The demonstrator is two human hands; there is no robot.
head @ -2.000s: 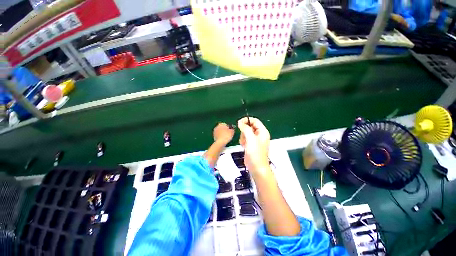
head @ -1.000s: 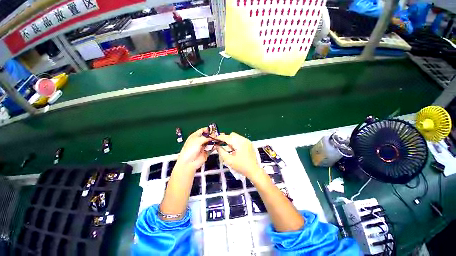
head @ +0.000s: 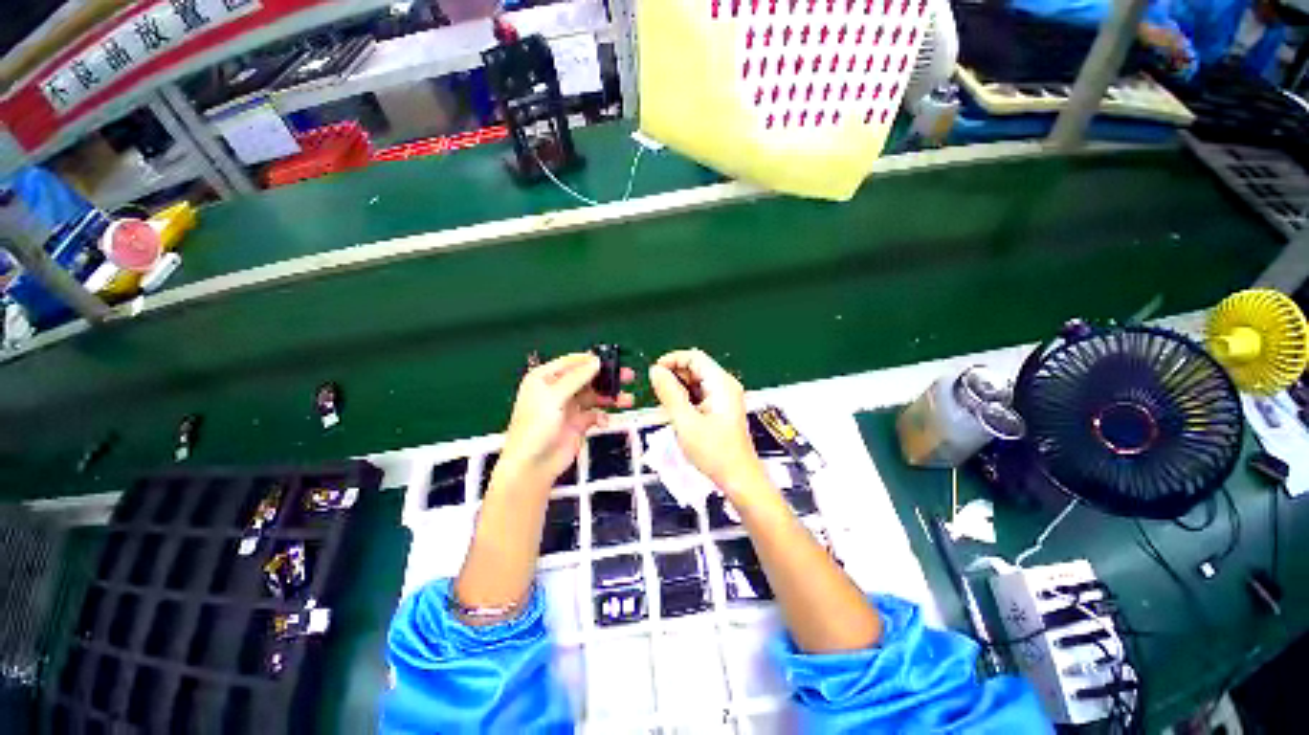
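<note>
My left hand holds a small dark electronic unit upright in its fingertips, above the near edge of the belt. My right hand is just right of it, not touching the unit, with thumb and fingertips pinched together; whether something small is between them cannot be told. The white compartment tray lies below both hands, with black rectangular parts in many cells. A unit with an orange strip lies at its upper right. A white scrap lies below my right hand.
A black compartment tray is at the left. Small units lie on the green belt. At the right are a metal can, black fan, yellow fan and power strip. A yellow-edged sheet hangs above.
My hands came together, then moved slightly apart. My left hand now holds up a dark unit; my right hand no longer shows the thin dark tool. Units on the belt shifted.
</note>
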